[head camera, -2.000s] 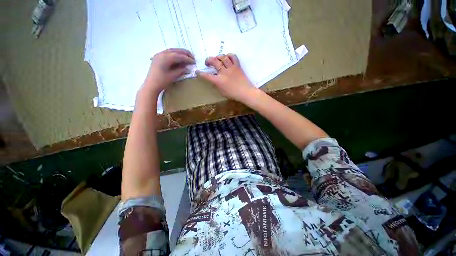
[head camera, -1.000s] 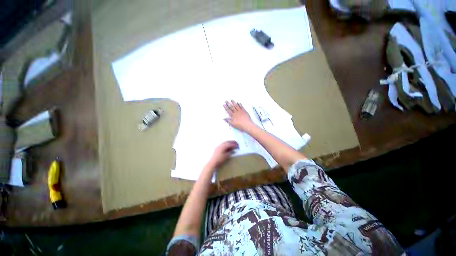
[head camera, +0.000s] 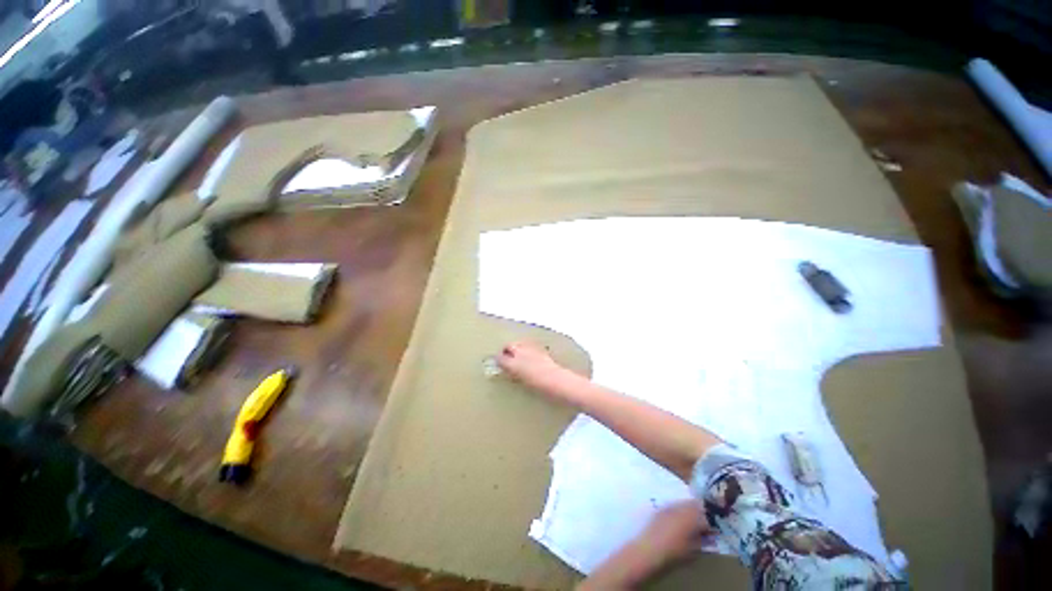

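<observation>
The white paper bodice pattern [head camera: 692, 277] lies on the khaki fabric lay [head camera: 658, 144]. My right hand [head camera: 528, 363] reaches across to the left, beyond the paper's edge, with its fingers closed around a small pattern weight [head camera: 493, 367]; most of the weight is hidden by the hand. My left hand [head camera: 681, 529] is blurred, low over the paper, partly behind my right sleeve; its fingers cannot be made out. A dark weight [head camera: 825, 286] lies on the paper's right part. A paler block [head camera: 801, 459] lies lower on the paper.
A yellow-handled cutter [head camera: 256, 421] lies on the reddish-brown table [head camera: 312, 398] left of the lay. Cut fabric stacks [head camera: 277, 291] and a long white roll [head camera: 144, 179] lie further left. At the right are another stack [head camera: 1015, 237] and a white roll [head camera: 1009, 110].
The view has swung left and shows more of the table. My right hand has left the paper and moved left to the weight on the fabric. My left hand remains low over the paper.
</observation>
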